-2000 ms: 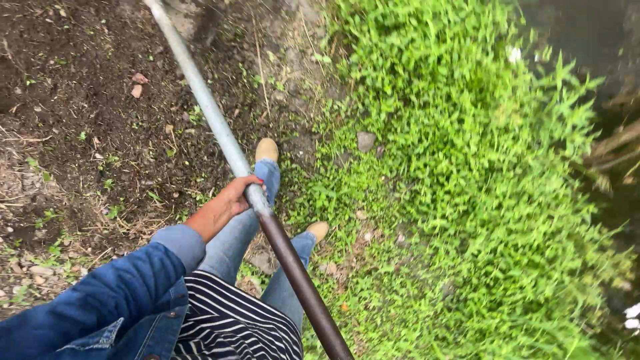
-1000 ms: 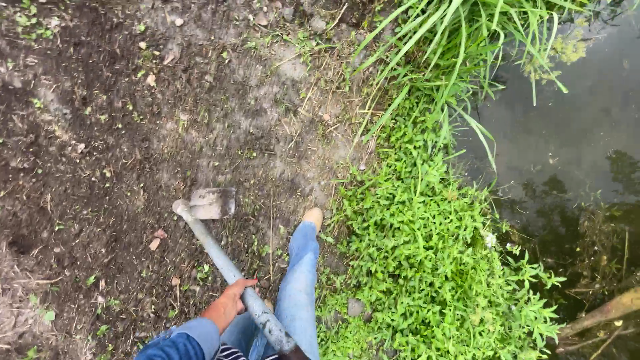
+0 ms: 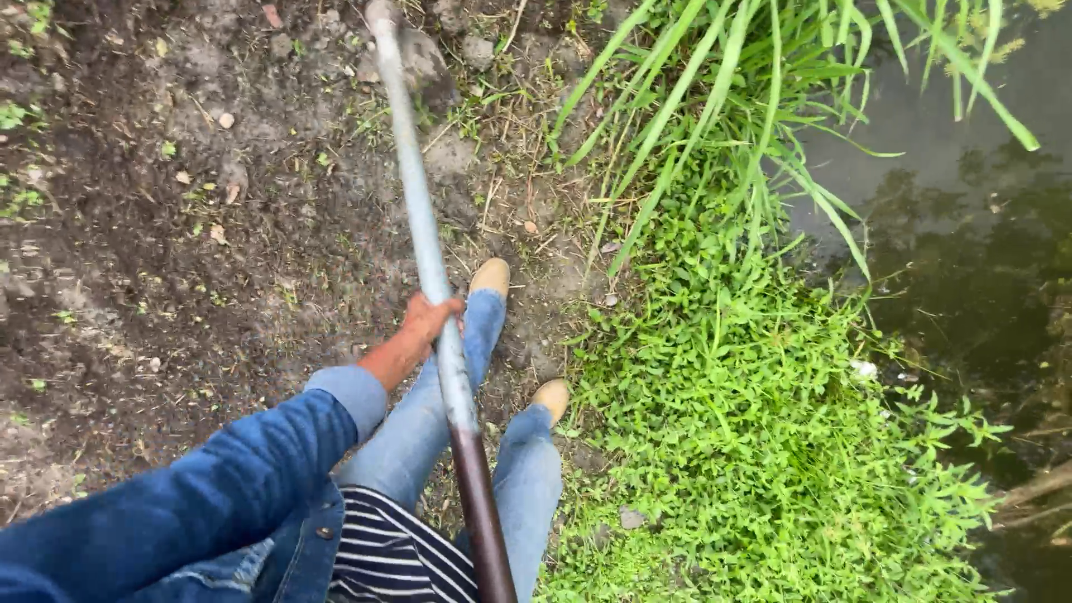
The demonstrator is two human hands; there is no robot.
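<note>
My left hand (image 3: 433, 318) is closed around the grey upper part of a hoe's long handle (image 3: 425, 226), just in front of my legs. Below the hand the handle turns dark brown and runs out of the bottom edge. At the top of the view the far end of the hoe lies over the soil, and its mud-coloured blade (image 3: 425, 71) hardly stands out from the ground. My right hand is out of view.
Bare dark soil (image 3: 209, 268) with small stones and sprouts spreads at left. Low green plants (image 3: 720, 419) and long grass blades (image 3: 712, 92) line the bank at right, beside dark water (image 3: 955, 276). My tan shoes (image 3: 491, 276) stand on the soil near the plants.
The hoe's head, near the middle left one second ago, is now at the top of the view. My left hand keeps its hold on the handle. Both shoes show now, only one before.
</note>
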